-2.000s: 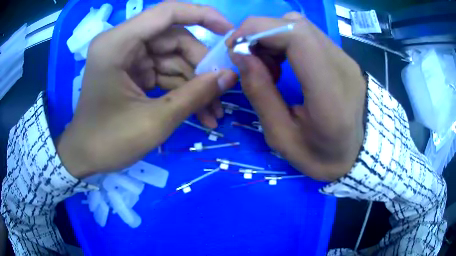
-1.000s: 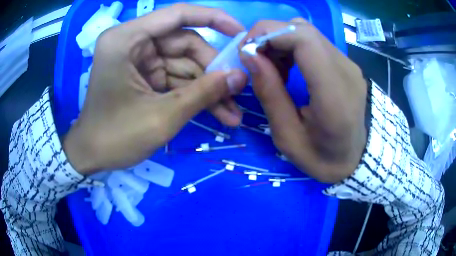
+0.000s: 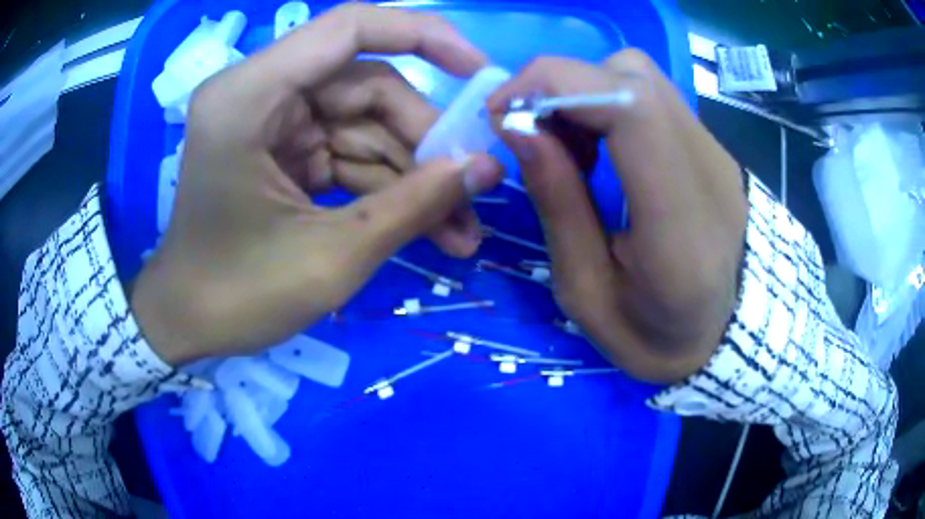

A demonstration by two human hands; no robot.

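Observation:
My left hand (image 3: 294, 203) holds a translucent white plastic housing (image 3: 463, 120) between thumb and forefinger over the blue tray (image 3: 426, 446). My right hand (image 3: 629, 213) pinches a wired lead assembly (image 3: 580, 101), a thin pale stick with a small white block, close to the housing's right edge. My fingertips partly hide where the two parts meet, so I cannot tell whether they touch. Several more wired lead assemblies (image 3: 461, 345) lie on the tray floor below my hands.
A loose pile of housings (image 3: 254, 400) lies at the tray's lower left, and more housings (image 3: 198, 63) at its upper left. A printed label (image 3: 745, 68) is on the rail at right. Whitish plastic bags (image 3: 874, 198) hang at right. A translucent sheet (image 3: 28, 122) is at far left.
My right hand with the wired lead assembly has shifted slightly right and down, a little away from the housing. The housing stays in my left hand and more of it shows.

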